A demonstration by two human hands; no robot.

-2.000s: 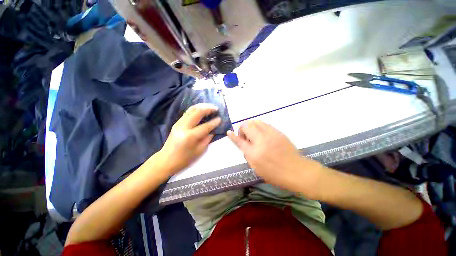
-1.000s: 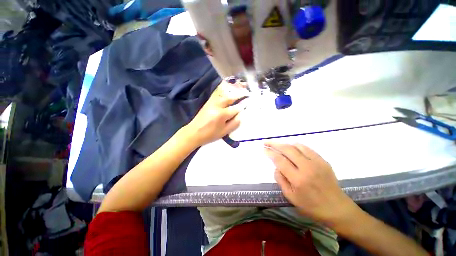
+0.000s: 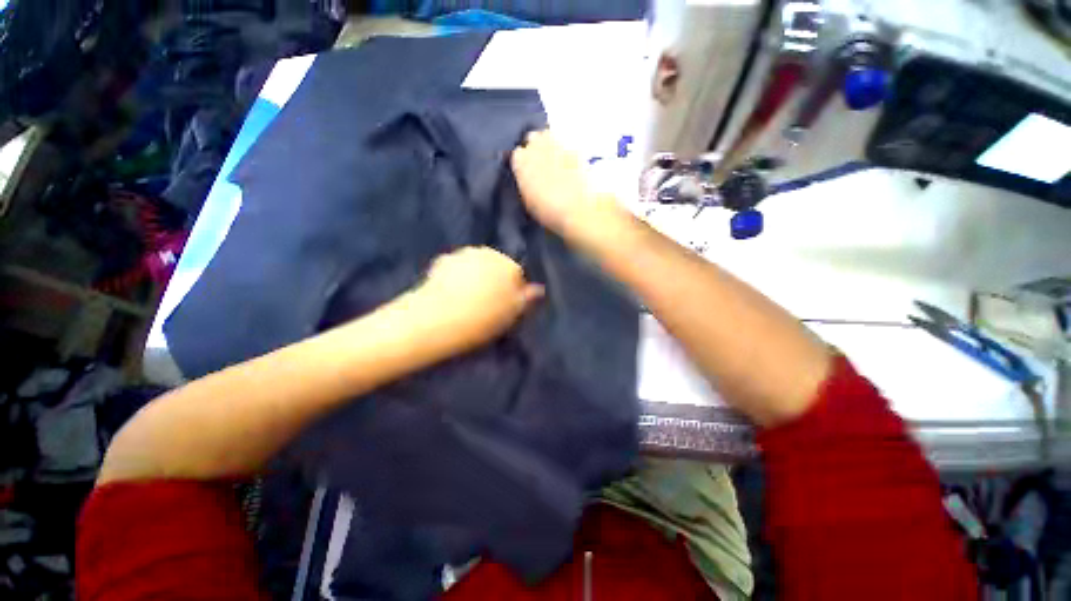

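Observation:
A large dark navy-grey cut panel [image 3: 352, 211] lies on the left of the white table and drapes over its front edge onto my lap. My left hand [image 3: 479, 294] is curled on the middle of the panel, gripping a fold; its fingertips are partly hidden. My right hand [image 3: 554, 182] is stretched forward and left, pinching the panel near its upper right edge. The white sewing machine head [image 3: 705, 88] stands to the right of the panel, which is apart from the needle area [image 3: 693, 182].
Blue-handled snips [image 3: 981, 346] lie at the right beside a pale packet [image 3: 1010, 317]. A ruler strip [image 3: 693, 431] runs along the table's front edge. A blue knob [image 3: 747, 223] sits by the needle area. Dark clothing is heaped at the far left.
Both hands have moved away from the needle area onto the panel at left. The panel is more spread out and now hangs over my lap. The view has shifted, putting the machine further right.

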